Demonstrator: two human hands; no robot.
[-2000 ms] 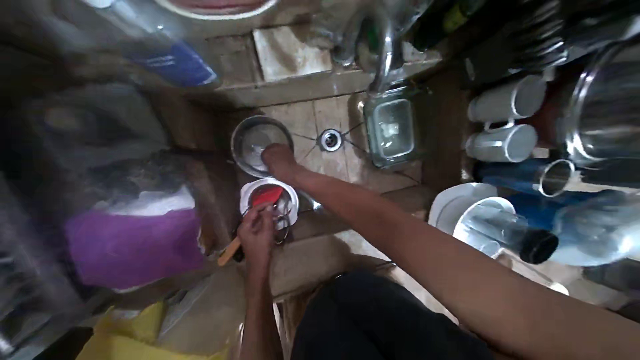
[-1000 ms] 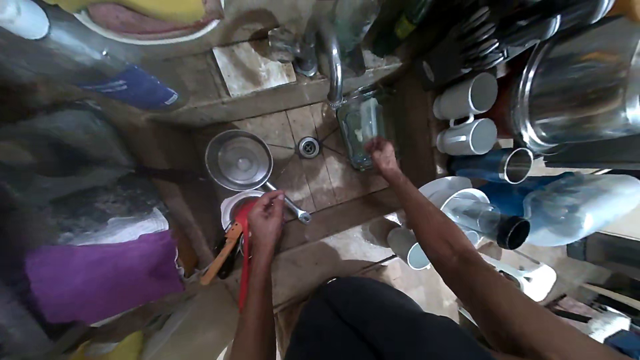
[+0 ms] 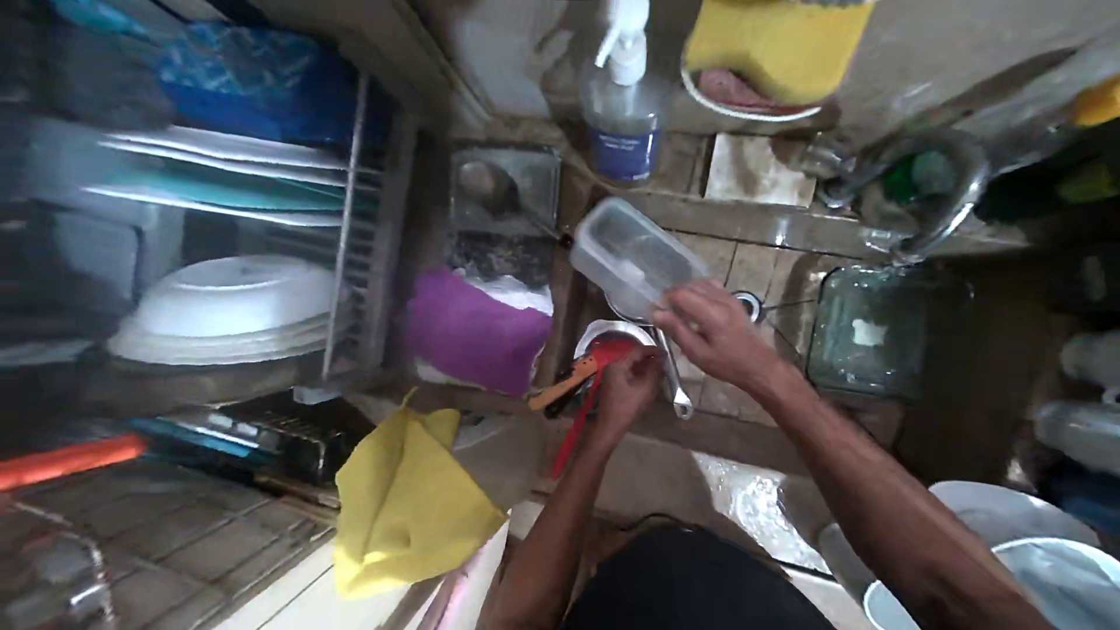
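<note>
In the head view my right hand (image 3: 713,332) grips the near end of a clear plastic container (image 3: 637,249), held tilted above a metal pan that it mostly hides. The pan's handle (image 3: 674,376) points toward me. My left hand (image 3: 632,381) is at a white-rimmed bowl (image 3: 604,331) that holds red and wooden-handled utensils; whether its fingers grip one I cannot tell. A red utensil handle (image 3: 577,430) and a wooden handle (image 3: 560,385) stick out over the sink edge. A glass dish (image 3: 866,337) stands in the sink's right part.
A metal faucet (image 3: 954,206) arches over the sink's back right. A soap pump bottle (image 3: 626,131) stands behind. Left lie a purple cloth (image 3: 481,332) and a dish rack (image 3: 346,227) with plates. A yellow cloth (image 3: 411,499) hangs at the near edge; white containers (image 3: 1041,560) stand near right.
My right hand has moved left from the glass dish and now holds the clear container over the pan. My left hand stays by the bowl. The view has swung left.
</note>
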